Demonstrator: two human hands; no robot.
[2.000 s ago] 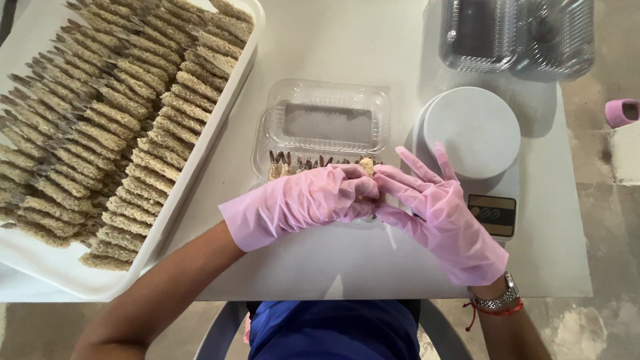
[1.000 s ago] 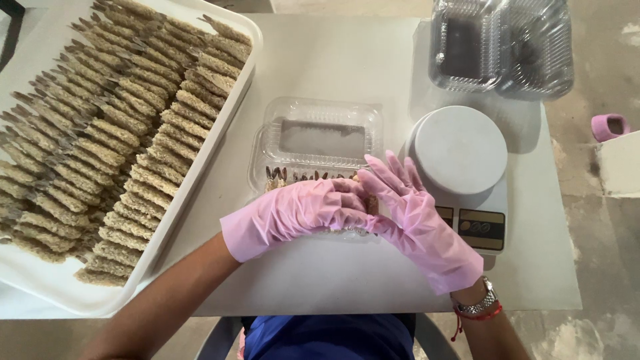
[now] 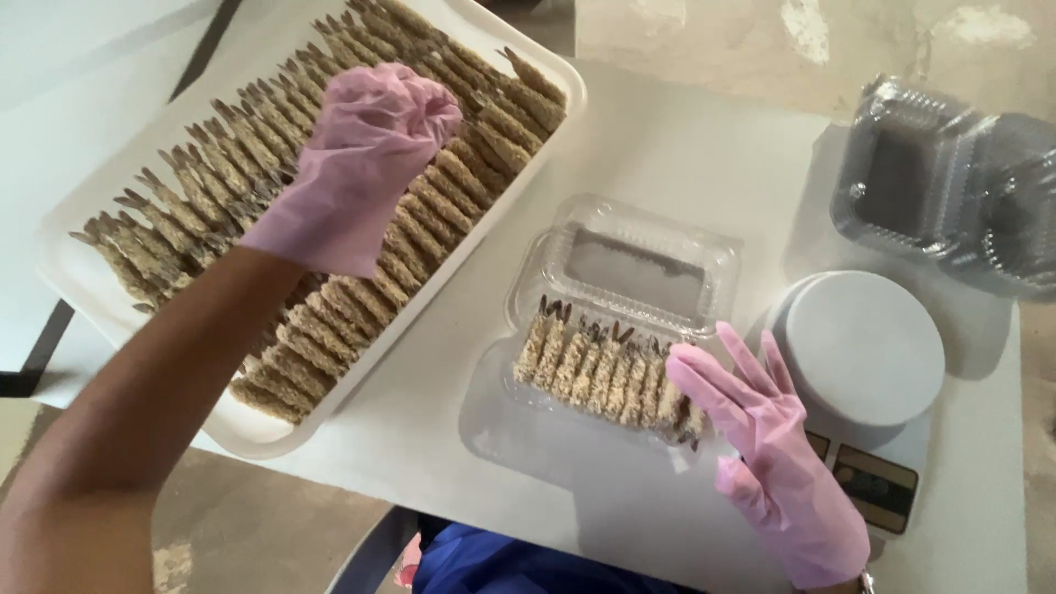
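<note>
My left hand [image 3: 379, 140], in a pink glove, is over the upper part of a white tray [image 3: 462, 262] packed with rows of breaded shrimp [image 3: 330, 318]. Its fingers are curled down among the shrimp, and whether they grip one is hidden. My right hand [image 3: 759, 445], gloved in pink too, has its fingers spread at the right end of an open clear plastic clamshell container [image 3: 627, 214]. Its fingertips rest at the last shrimp there. Inside the container a row of breaded shrimp [image 3: 602, 371] lies side by side, tails mostly toward the lid.
Right of the container stands a white kitchen scale [image 3: 865, 346] with a round platform, its panel partly behind my right wrist. Stacked clear clamshell containers [image 3: 899, 173] sit at the table's back right. The near table edge runs past a blue garment [image 3: 511, 561].
My left hand has left the clamshell container and moved up and left to the tray. My right hand stays by the container, fingers now spread. The view has turned and shifted left.
</note>
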